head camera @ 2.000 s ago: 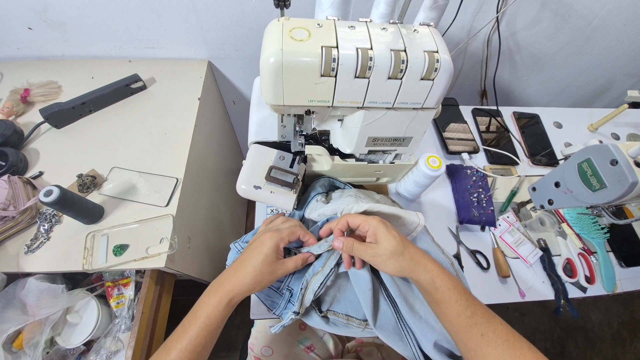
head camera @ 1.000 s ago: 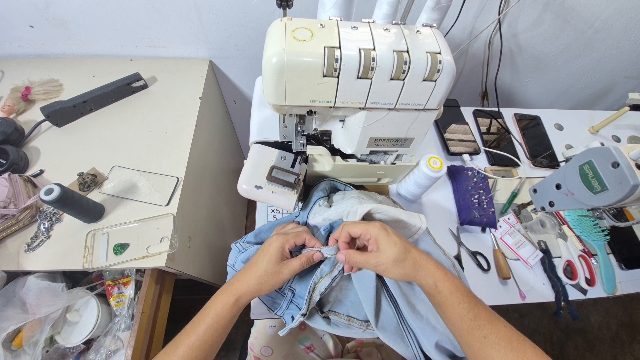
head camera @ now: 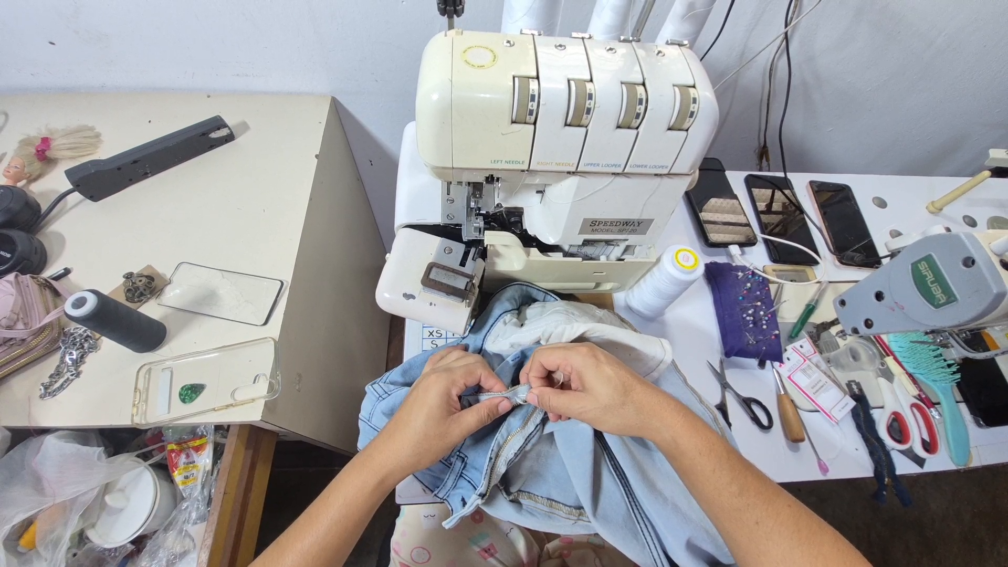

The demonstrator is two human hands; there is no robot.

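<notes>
Light blue denim jeans [head camera: 567, 465] lie bunched in front of a white overlock sewing machine [head camera: 567, 110], partly over my lap. My left hand [head camera: 453, 402] pinches a narrow folded piece of the denim between thumb and index finger. Close beside it, my right hand [head camera: 579, 386] pinches the same piece from the other side, the fingertips nearly meeting. A metal zipper [head camera: 504, 449] runs down the jeans below my hands. White pocket lining [head camera: 583, 327] shows behind them. A white thread cone [head camera: 665, 281] leans at the machine's right.
On the right table lie black scissors [head camera: 740, 394], a wooden-handled awl [head camera: 787, 409], a purple pincushion [head camera: 743, 311], red-and-white scissors [head camera: 906, 421], phones [head camera: 844, 224] and part of a second sewing machine [head camera: 921, 287]. The left table holds a dark thread cone [head camera: 115, 320] and a clear phone case [head camera: 206, 382].
My hands have drawn closer together on the fold since two seconds ago, the left one now pinching right at its edge. The jeans stay in about the same place.
</notes>
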